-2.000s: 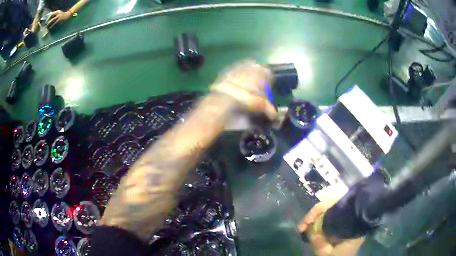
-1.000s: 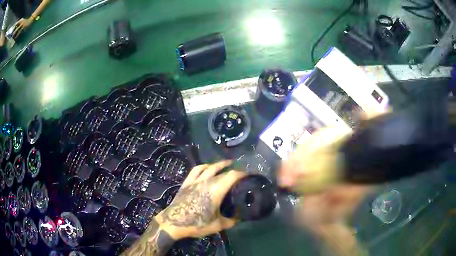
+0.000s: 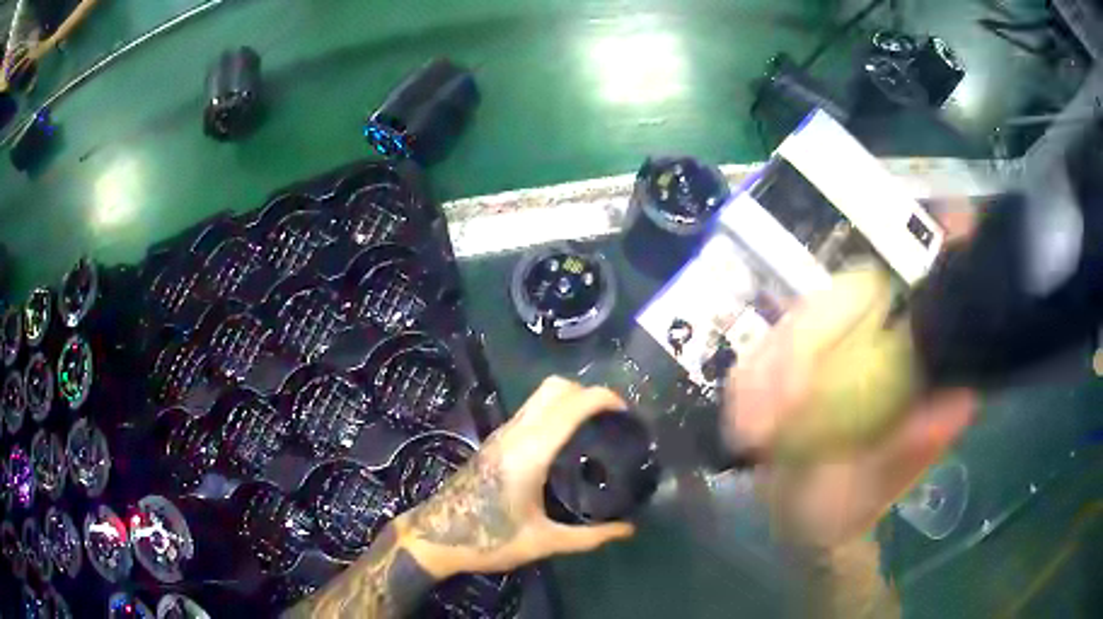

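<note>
My left hand (image 3: 532,484) grips a black cylindrical unit housing (image 3: 601,467) on the bench, its plain end with a centre hole facing up. My right hand (image 3: 835,423) is blurred and holds the black electric screwdriver (image 3: 1016,278), which slants off to the right, with a yellowish band under the fingers. The hand is just right of the housing, over the front of the white screw feeder (image 3: 756,224). The screwdriver's tip cannot be made out. Two unlit units stand beside the feeder, one nearer (image 3: 562,290) and one behind it (image 3: 681,194).
A black blister tray (image 3: 309,320) lies left. Units with clear round faces and coloured lights (image 3: 85,460) stand far left. Black cylinders, one lit blue (image 3: 423,111), lie on the green belt behind a pale rail (image 3: 544,215). A clear round piece (image 3: 935,498) lies lower right.
Compared with two seconds ago, my left hand has come back from the belt and holds a housing. My right hand has moved up beside the feeder. The view has shifted, and cylinders on the belt appear further left.
</note>
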